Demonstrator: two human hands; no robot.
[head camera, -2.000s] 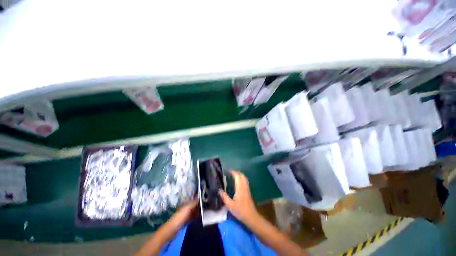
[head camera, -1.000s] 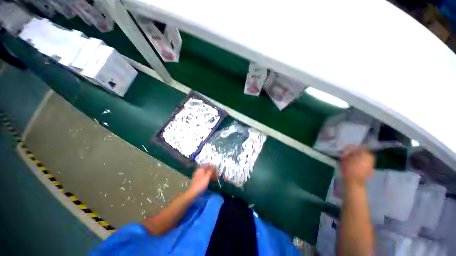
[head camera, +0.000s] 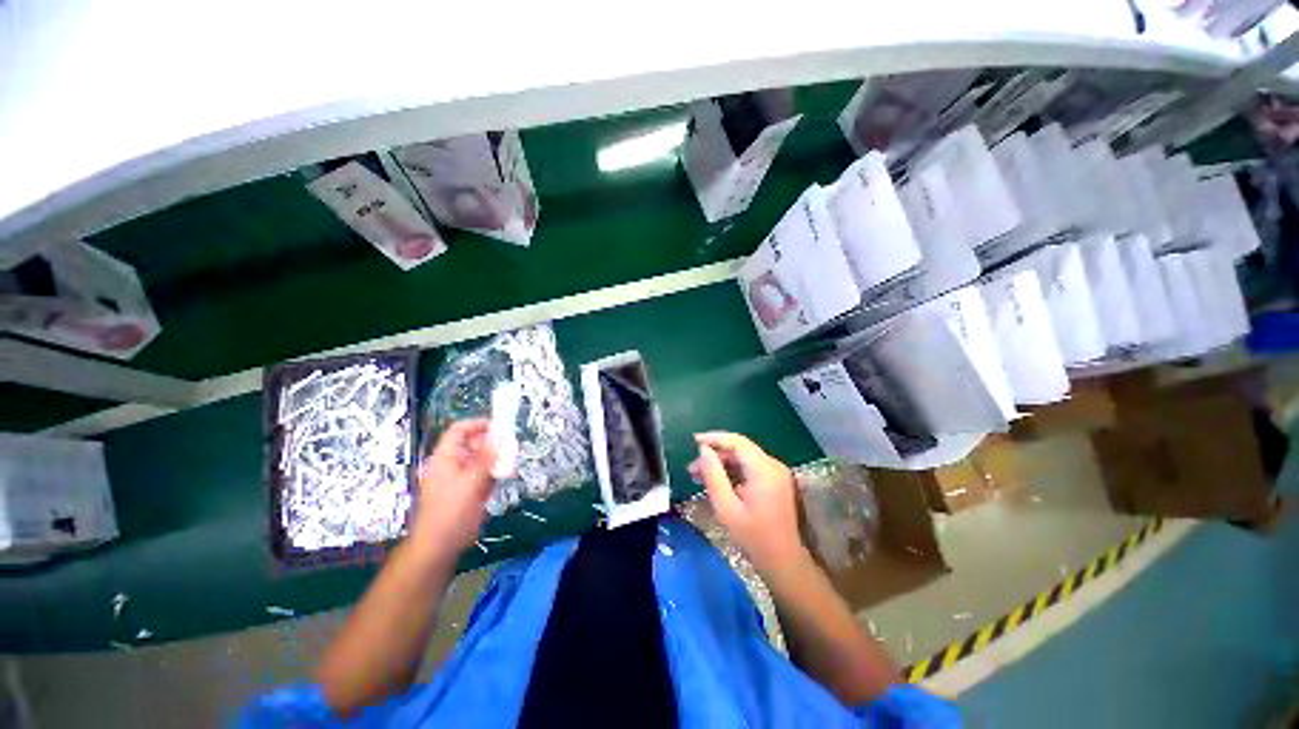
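An open white retail box with a dark inside stands on the green bench in front of me. My left hand is left of the box and holds a small white accessory upright between the fingers. My right hand is just right of the box, not touching it, fingers apart. The left heap of white accessories lies in a black tray. The coiled white cables lie on clear plastic between tray and box, partly behind my left hand.
Open white boxes with raised flaps stand in rows at the right. More printed boxes stand on the far strip under the white shelf. Closed boxes are at the left. Brown cartons lie below at the right.
The view has swung back to the right. My right hand has come back from the boxes at the right, and an open box now stands before me. My left hand now holds up a white accessory.
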